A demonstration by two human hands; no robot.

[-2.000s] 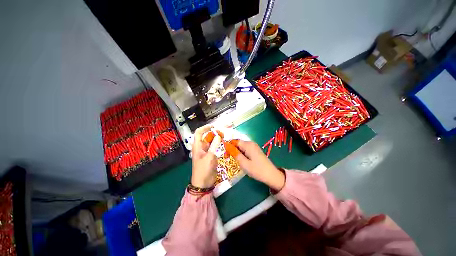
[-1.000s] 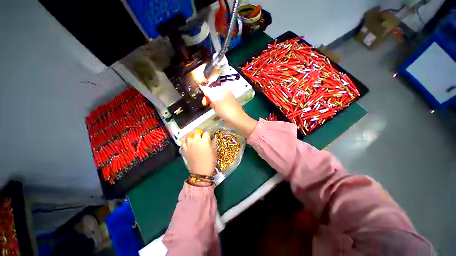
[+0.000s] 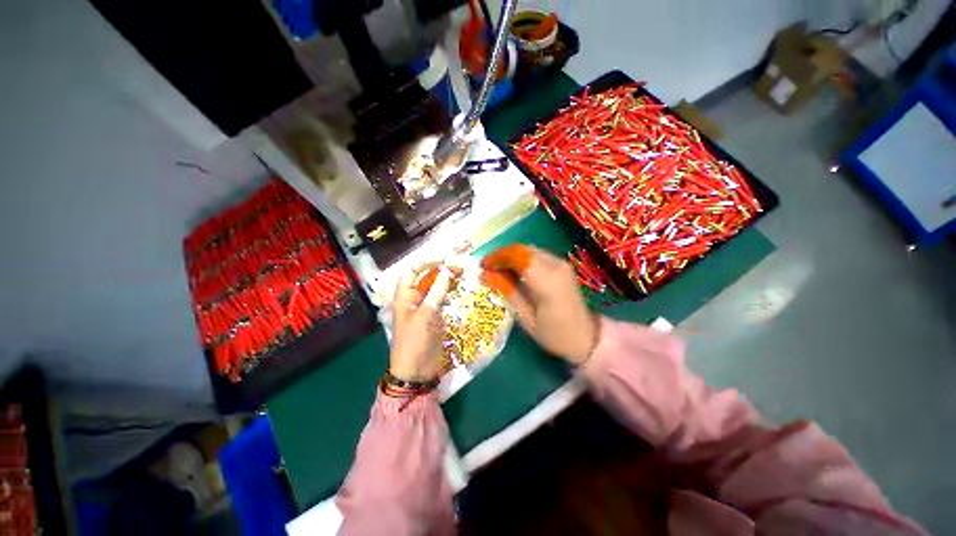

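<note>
Loose gold fittings [image 3: 474, 322] lie on a clear plastic bag [image 3: 485, 362] on the green mat, in front of the bench press [image 3: 409, 173]. My left hand [image 3: 417, 322] is over the bag's left side, orange covers on its fingertips, fingers bent together; whether it holds a small part cannot be made out. My right hand [image 3: 547, 304] is blurred at the bag's right side, orange covers on its fingertips; its fingertip contents are hidden by blur. A few red stick parts [image 3: 592, 270] lie on the mat beside the right-hand tray.
A black tray [image 3: 774, 201] heaped with red sticks stands at right. A tray with rows of red sticks [image 3: 275, 274] stands at left. A silver flexible arm [image 3: 491, 79] hangs over the press. Tape rolls [image 3: 535, 31] are behind; a cardboard box [image 3: 794, 71] is on the floor.
My right hand was at the press one second ago and is back over the bag's right side. My left hand's fingers have lifted from the fittings. The press head looks lower in view.
</note>
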